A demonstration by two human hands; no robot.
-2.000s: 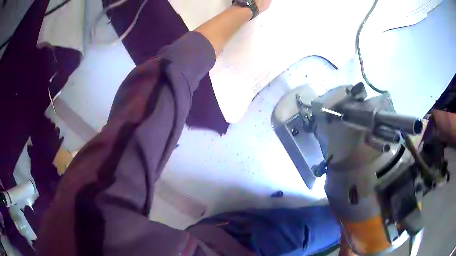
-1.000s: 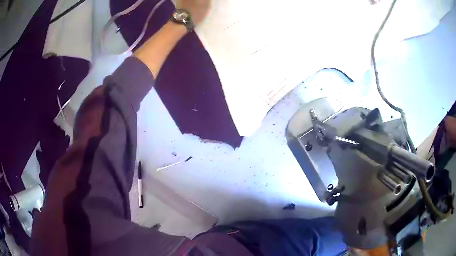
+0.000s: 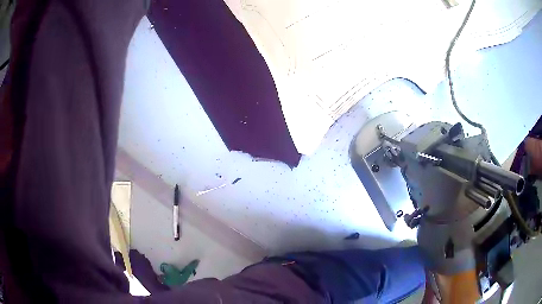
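The grey cloth-cutting machine point(image 3: 446, 202) with an orange band stands at the right, its flat metal base plate point(image 3: 377, 178) on the table. A dark purple fabric piece point(image 3: 238, 83) lies at the upper middle, beside a white paper marker point(image 3: 356, 47) with thin lines. My left sleeve fills the left side; my left hand is out of the picture. A blue-lit sleeve or clothing runs along the bottom to the machine. My right hand cannot be made out; it is hidden or out of frame.
A marker pen point(image 3: 176, 214) and a green clamp point(image 3: 179, 273) lie at the lower left. A power cable point(image 3: 451, 77) runs from the top down to the machine. A thin white offcut point(image 3: 211, 190) lies on the table. A blurred skin-toned patch shows at the right edge.
My left arm has swung left and nearer, and its hand has left the picture. More of the purple fabric, the pen and the green clamp now show. The machine sits slightly farther right in view.
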